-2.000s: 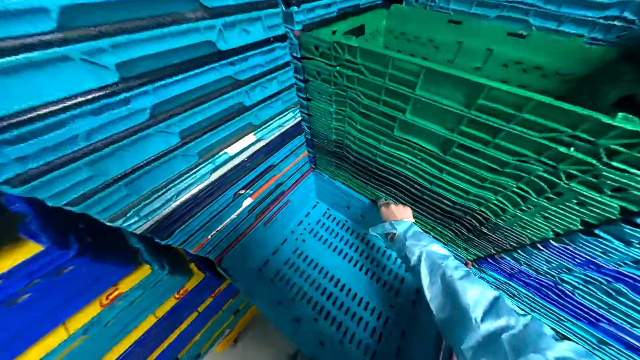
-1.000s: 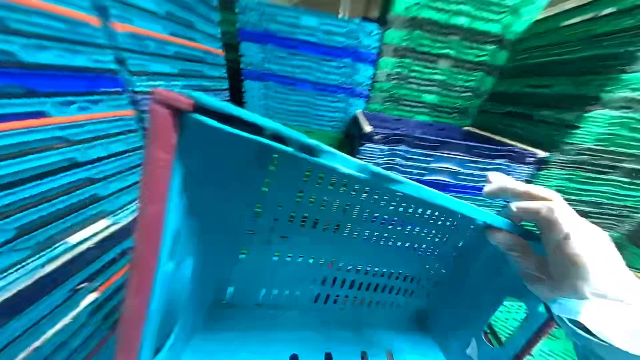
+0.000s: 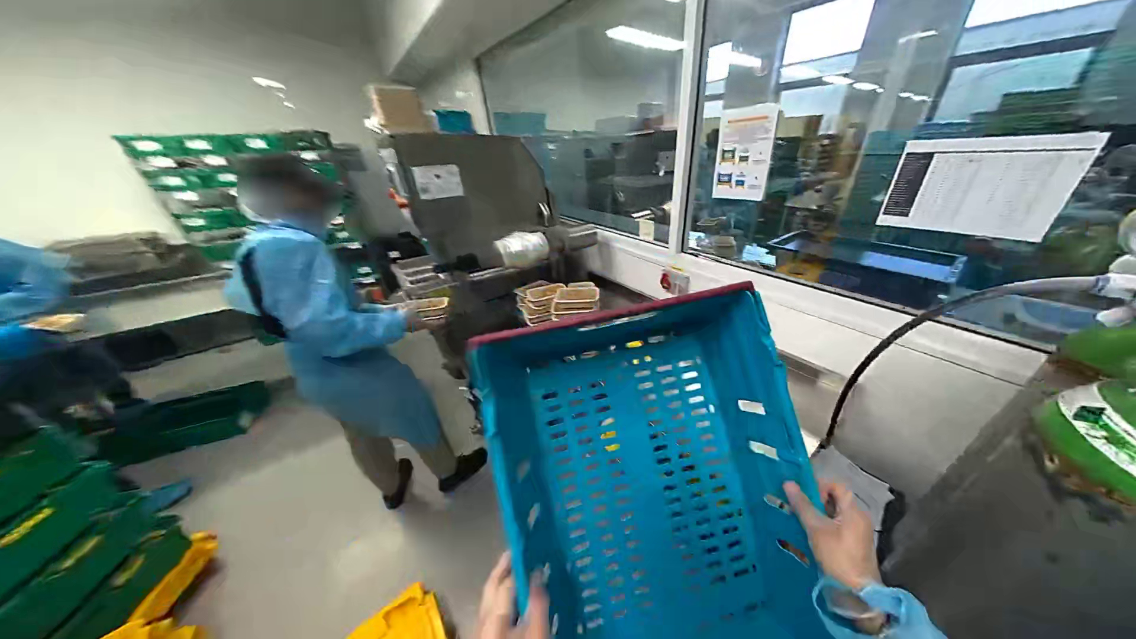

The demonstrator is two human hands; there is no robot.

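Observation:
A blue perforated plastic crate [image 3: 652, 470] with a dark red far rim is held up in front of me, tilted so its inside faces me, with nothing lying in it. At its lower left side, my left hand [image 3: 515, 603] grips the edge, partly cut off by the frame's bottom. On the right side wall, my right hand [image 3: 839, 532] holds the edge with the thumb over the rim; a blue sleeve cuff covers the wrist. Beyond the crate's far rim, stacked trays [image 3: 557, 302] rest on a machine's surface.
A person in a blue gown [image 3: 328, 311] stands ahead left, holding trays; another person [image 3: 31, 293] is at the left edge. Green crates [image 3: 80, 532] are stacked lower left near yellow crates [image 3: 399, 617]. A gas cylinder [image 3: 1096, 426] and hose [image 3: 879, 346] are on the right, below windows.
The view has swung from the crate stacks to a room with machines and people. My left hand now shows on the crate; my right hand has stayed on a crate since one second ago.

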